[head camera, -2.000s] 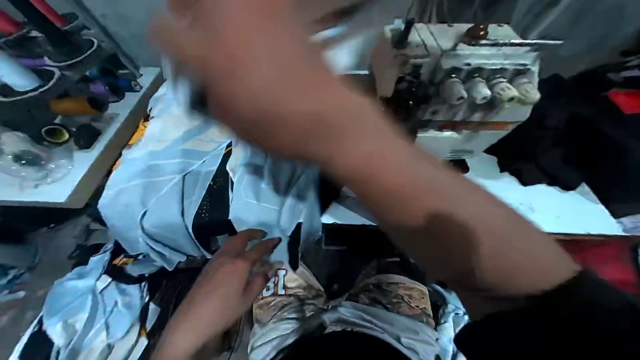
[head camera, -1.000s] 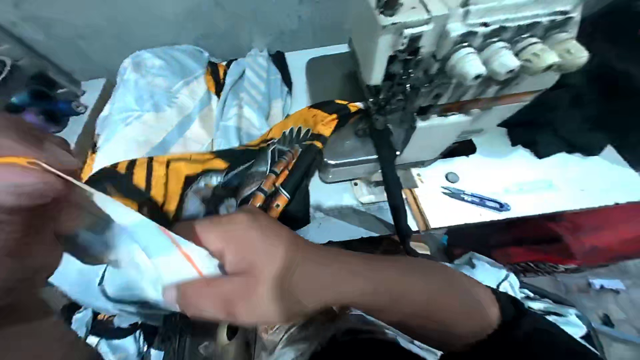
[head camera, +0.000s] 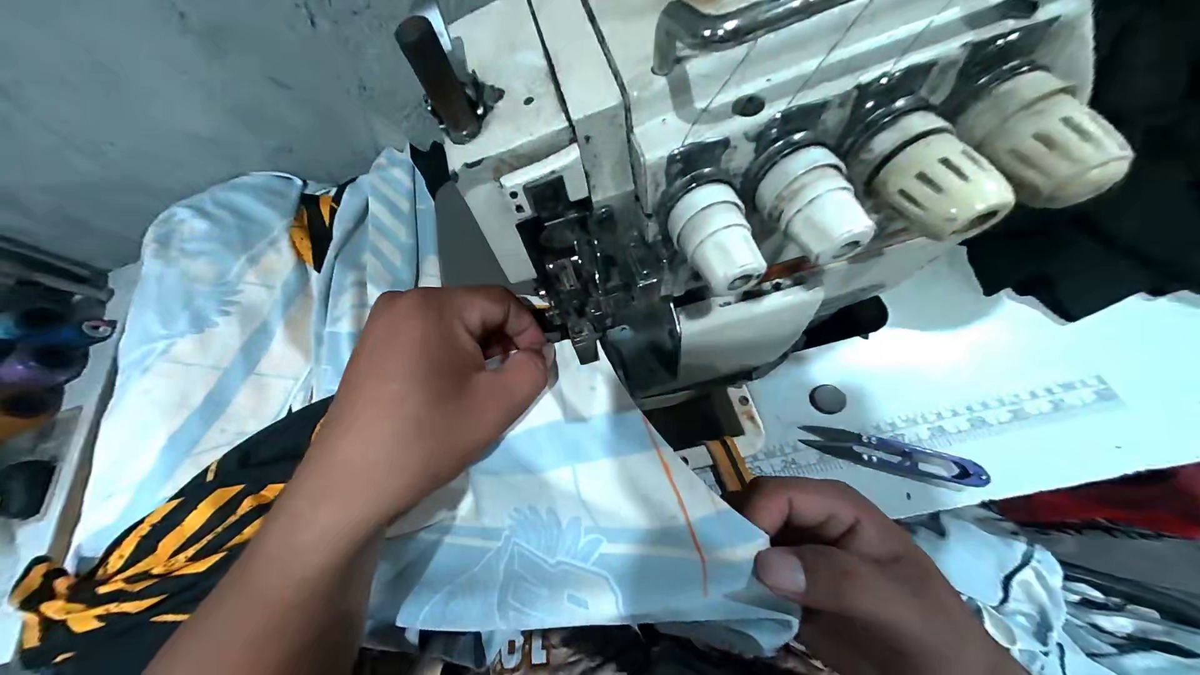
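A light blue and white printed fabric piece (head camera: 581, 487) stretches from the presser foot (head camera: 583, 342) of an overlock sewing machine (head camera: 647, 216) toward my lap. Beside the foot, my left hand (head camera: 441, 375) pinches the fabric's upper edge between thumb and fingers. My right hand (head camera: 844, 572) grips its lower right corner, near an orange line on the cloth. Black and orange patterned fabric (head camera: 187, 525) lies left of my left forearm. The needle area is partly hidden by machine parts.
Blue thread snips (head camera: 900, 457) and a dark round disc (head camera: 828, 399) lie on the white table (head camera: 1031, 347) by a printed ruler scale. More blue-white fabric (head camera: 216, 328) is heaped at left, near thread spools (head camera: 37, 356). Black cloth (head camera: 1106, 225) lies at right; red cloth (head camera: 1116, 502) hangs below.
The pale fabric, held up at the left one second ago, now lies at the presser foot. My left hand has come to the foot, and the view is closer to the machine.
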